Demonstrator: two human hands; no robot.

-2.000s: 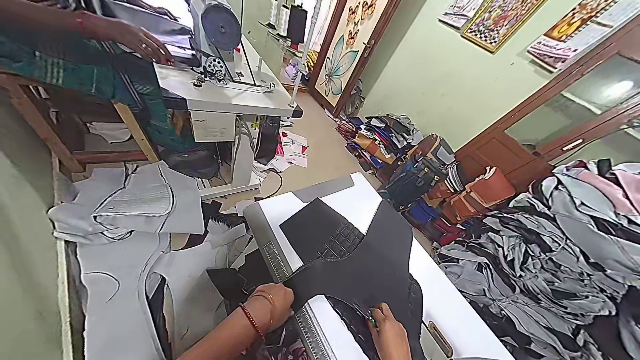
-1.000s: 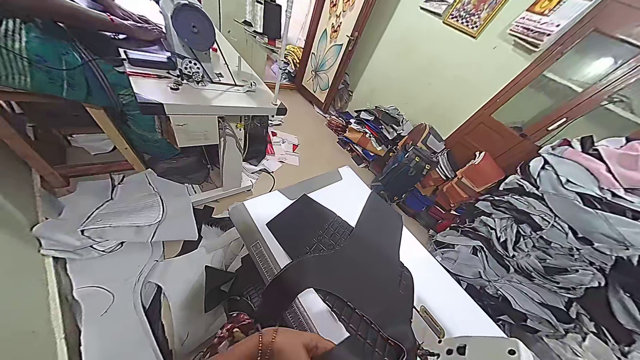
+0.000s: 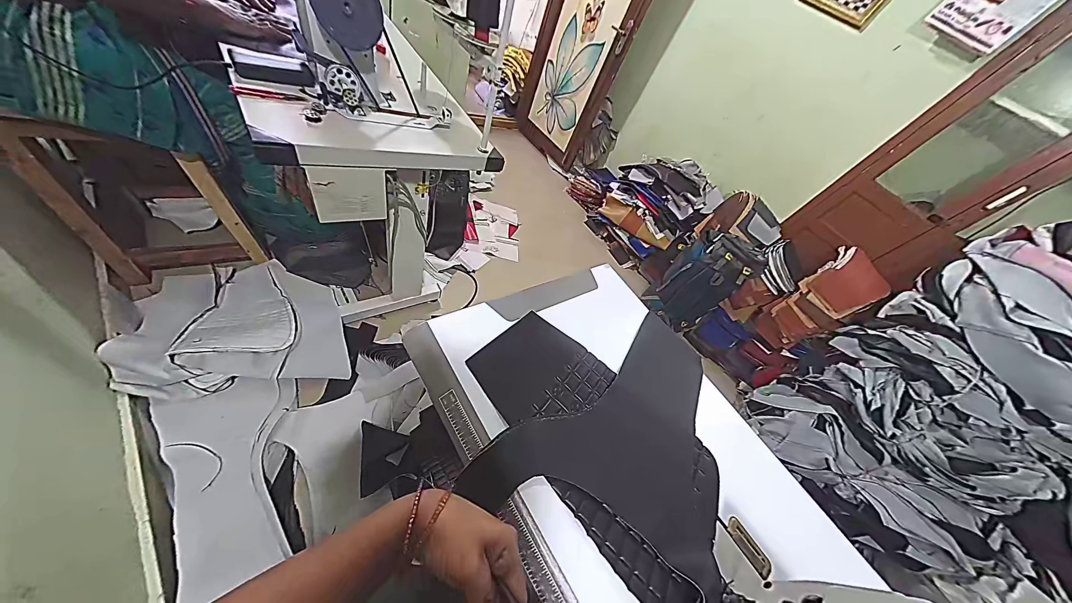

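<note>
My left hand (image 3: 469, 540), with thin red bangles at the wrist, is at the bottom edge over the near-left side of the white sewing table (image 3: 754, 494). Its fingers are bent, and the frame edge cuts off the fingertips, so what they hold cannot be told. Just beyond it lies a large black fabric piece (image 3: 620, 444) with curved edges. Black quilted fabric (image 3: 624, 536) shows under its lower edge, and a black piece with a quilted part (image 3: 536, 368) lies at its far side. A ruler strip (image 3: 461, 423) runs along the table's left side. My right hand is out of view.
Grey fabric panels (image 3: 218, 452) lie at the left. Another sewing machine table (image 3: 377, 142) stands at the back left, with a person's hands (image 3: 243, 21) at it. Stacked bags and folded goods (image 3: 712, 260) line the wall. A heap of grey and black fabric (image 3: 904, 419) fills the right.
My left hand has moved down toward the bottom edge, off the black fabric's near-left part. My right hand, on the fabric two seconds ago, has gone out of view.
</note>
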